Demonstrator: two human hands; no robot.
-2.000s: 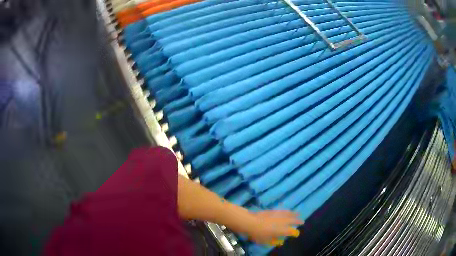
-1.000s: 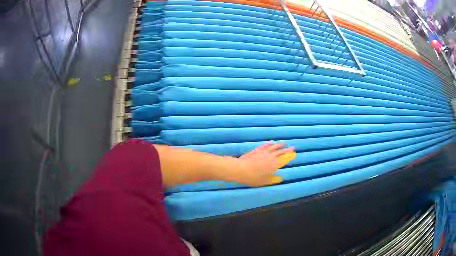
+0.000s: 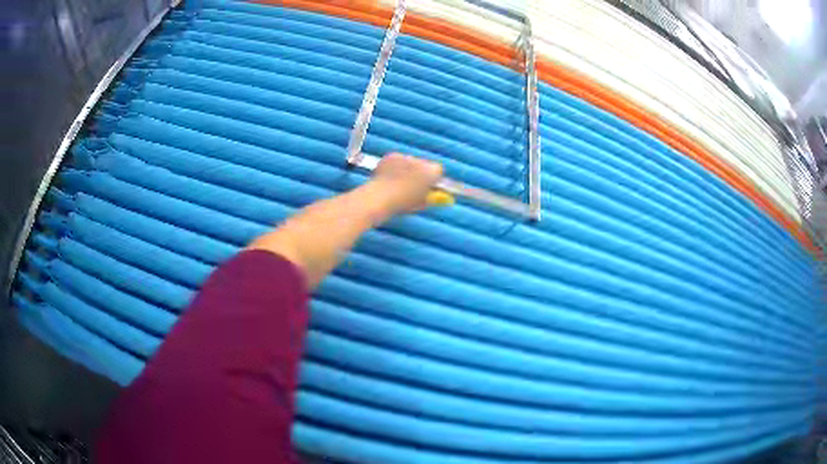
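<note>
My left hand (image 3: 406, 181), at the end of a maroon sleeve, is closed around the near short bar of the silver metal frame (image 3: 485, 197). A yellow cover shows on a digit at the hand's right side. The fingertips are blurred and partly hidden. The frame is an open rectangle with two long side bars running away from me and thin wires by its right bar. It is over the blue fabric-covered tubes (image 3: 435, 317); I cannot tell if it touches them. My right hand is out of the picture.
Orange covered tubes (image 3: 635, 118) form a narrow band beyond the blue ones, with off-white ones (image 3: 676, 100) past them. A silver side rail (image 3: 68, 136) curves along the left. Dark floor shows at the lower left.
My left hand has moved from the near blue tubes up to the frame and taken hold of its near bar. The view has shifted, and the frame appears larger and lower.
</note>
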